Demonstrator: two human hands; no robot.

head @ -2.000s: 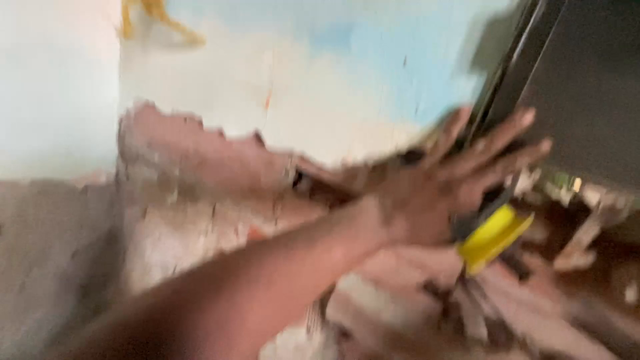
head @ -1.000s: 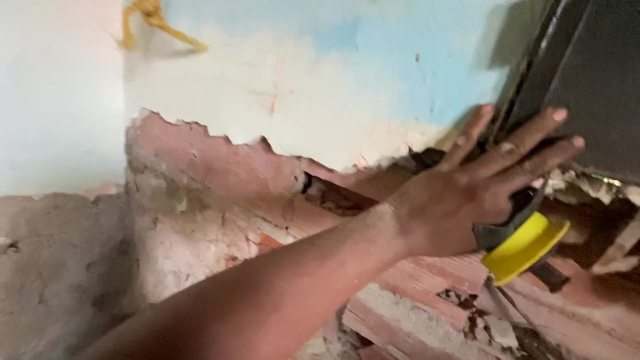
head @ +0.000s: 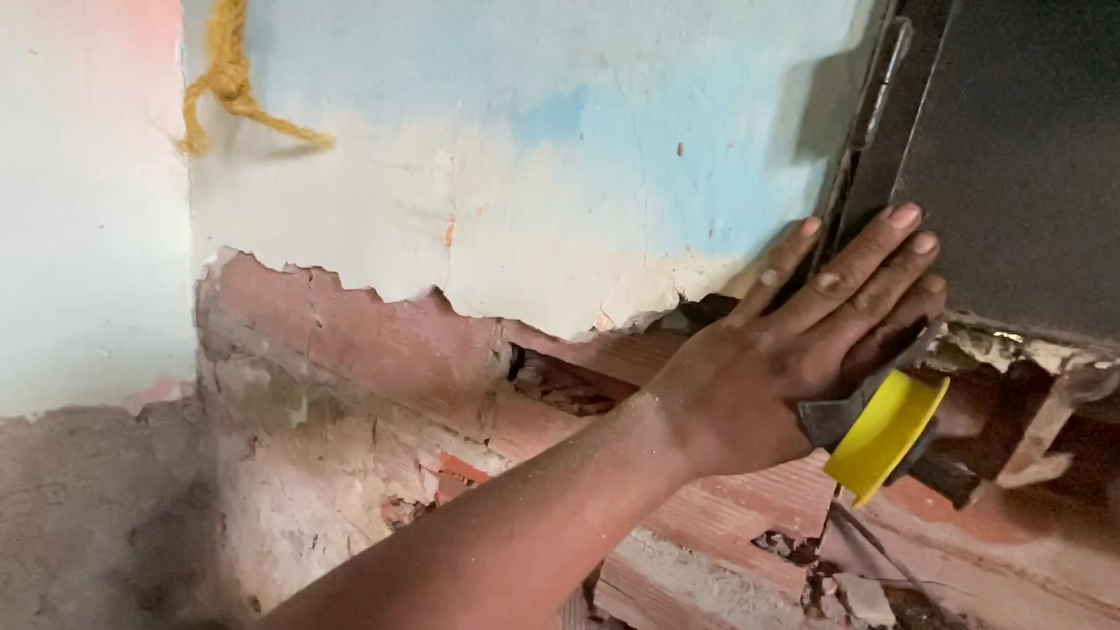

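Note:
My left hand (head: pixel 761 376) reaches in from the lower left, its back towards me. Its fingers are spread and lie against the edge of a dark door or panel (head: pixel 1015 175) and its frame. A black tool with a yellow disc-like guard (head: pixel 884 437) sits at the thumb side of this hand, apparently pinned by the hidden thumb or palm. The tool's black end points down to the right; its other end is hidden behind the fingers. Broken red hollow brick (head: pixel 752 516) lies exposed below and behind the hand. My right hand is not in view.
A painted plaster wall (head: pixel 525 201) has a jagged lower edge above the brickwork. Yellow knotted rope (head: pixel 229 83) hangs at the upper left. Grey rough render (head: pixel 96 516) covers the lower left wall. A metal hinge (head: pixel 885 83) is on the frame; rubble (head: pixel 862 599) lies at the lower right.
The fingers remain spread at the frame, and the yellow-guarded tool stays beside the hand. The view has steadied since the blurred earliest frame.

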